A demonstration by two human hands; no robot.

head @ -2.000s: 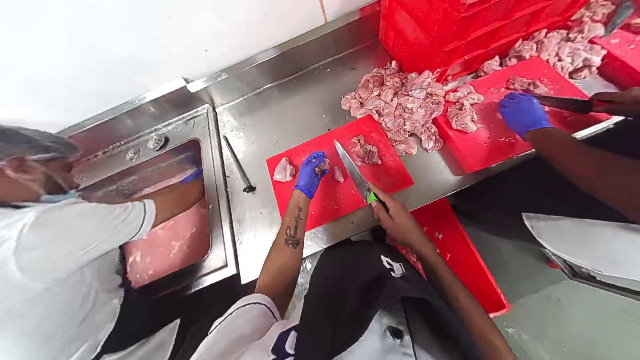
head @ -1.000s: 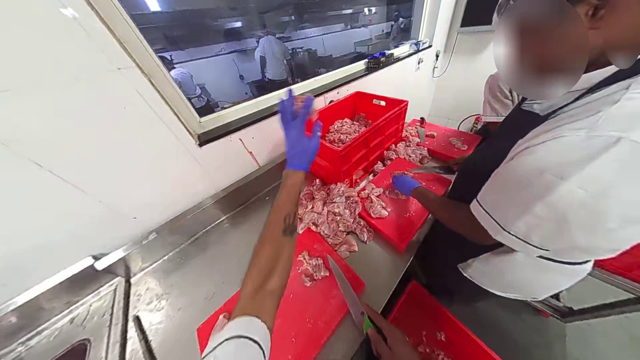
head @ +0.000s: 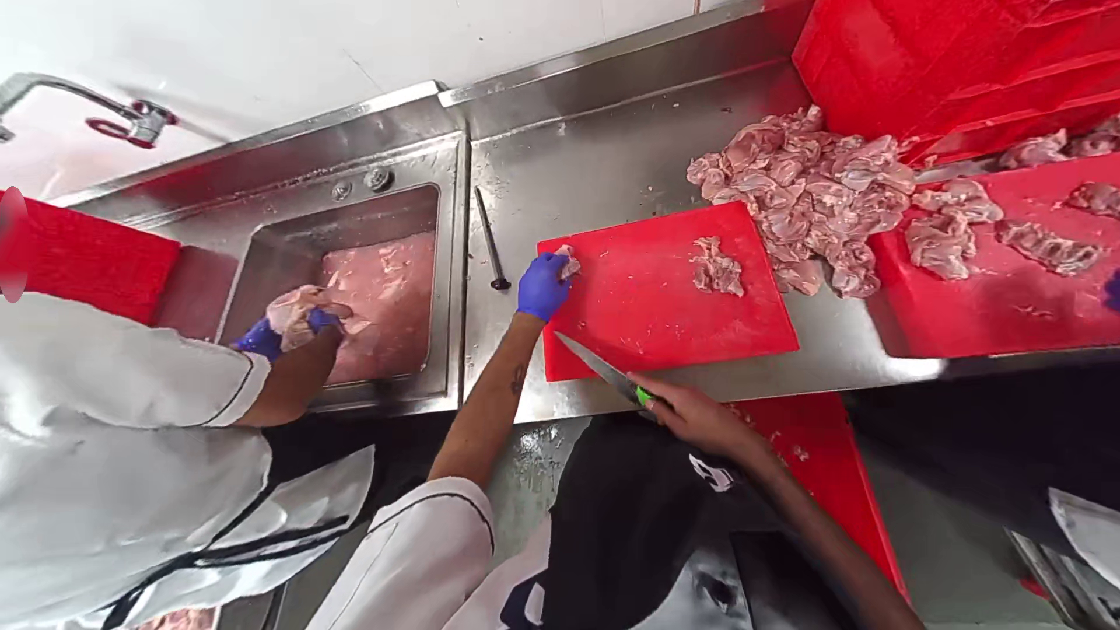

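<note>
My left hand (head: pixel 543 287), in a blue glove, has its fingers on a small piece of raw chicken (head: pixel 569 262) at the left edge of a red cutting board (head: pixel 647 324). My ungloved right hand (head: pixel 696 416) is closed around the green and black handle of a kitchen knife (head: pixel 604 367), whose blade points up and left over the board's near edge. Another piece of raw chicken (head: pixel 717 267) lies on the board's right part. A heap of raw chicken pieces (head: pixel 809 192) rests on the steel counter, past the board's far right corner.
A sharpening steel (head: pixel 490 238) lies between board and sink (head: pixel 455 289). A co-worker's gloved hands (head: pixel 293 328) hold chicken over the pinkish water. Red crates (head: pixel 954 70) (head: pixel 96 254) stand at back right and far left. A second red board (head: pixel 1006 297) is at right, a red tub (head: pixel 822 464) below.
My left hand, raised near the red crate one second ago, is down at the board's left edge on a chicken piece. The knife stays in my right hand. The view has swung back left and down.
</note>
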